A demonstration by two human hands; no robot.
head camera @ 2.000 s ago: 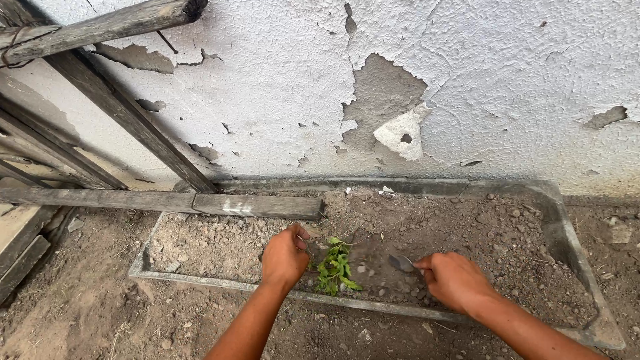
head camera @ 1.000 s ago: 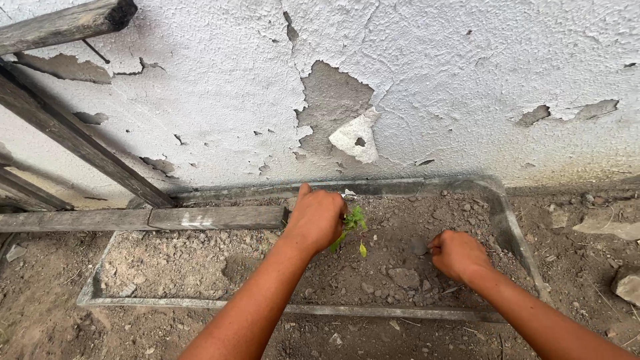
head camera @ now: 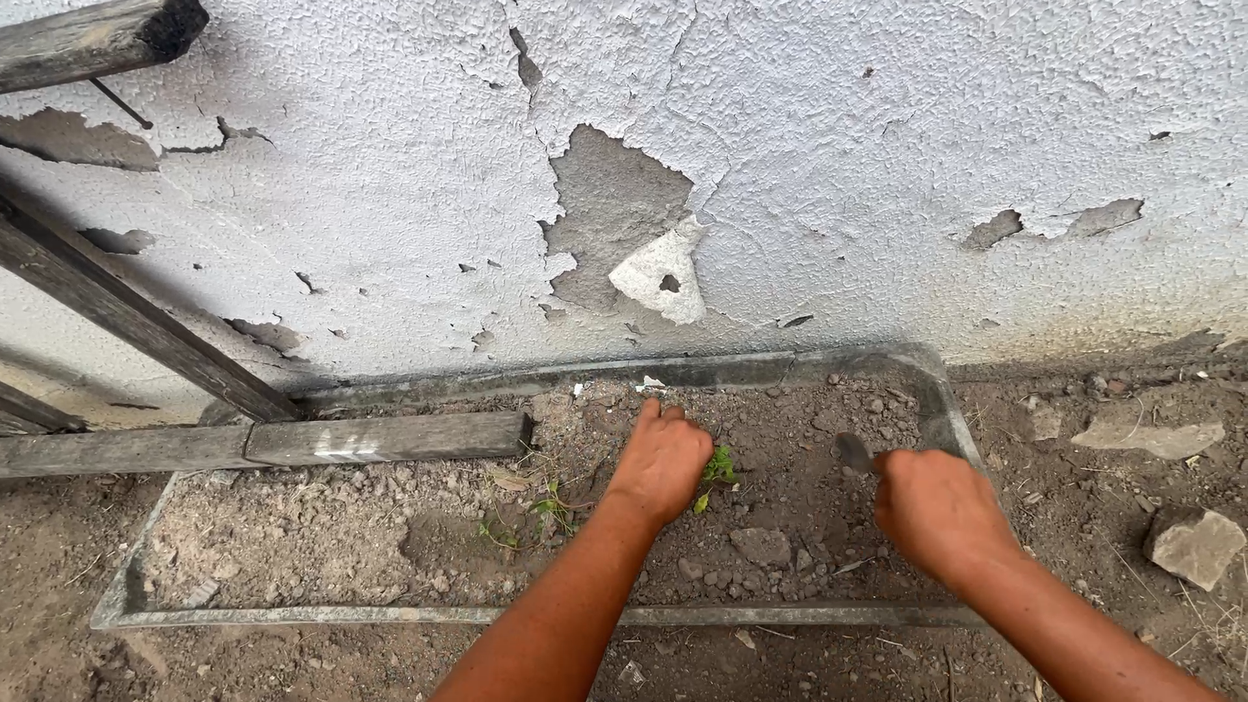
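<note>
My left hand (head camera: 663,458) is over the middle of a long soil-filled planting trough (head camera: 390,615), its fingers curled down. Green leaves (head camera: 720,466) show just right of its fingers; whether the fingers grip the plant is hidden. Thin green sprigs (head camera: 554,507) lie on the soil left of my left wrist. At the trough's right part my right hand (head camera: 941,507) is closed around a small tool with a dark metal blade (head camera: 854,452), which points left just above the soil. The tool's handle is hidden in the fist.
A weathered wooden frame (head camera: 390,438) leans in from the left, its lower beam lying across the trough. Behind rises a white wall (head camera: 390,195) with peeling paint. A clod (head camera: 760,547) sits in the soil, and a stone (head camera: 1195,546) lies on the ground at right.
Two seconds ago the leafy green plant hung below my left hand near the trough's front; leaves now show right of that hand, farther back. The blade, out of sight one second ago, shows again.
</note>
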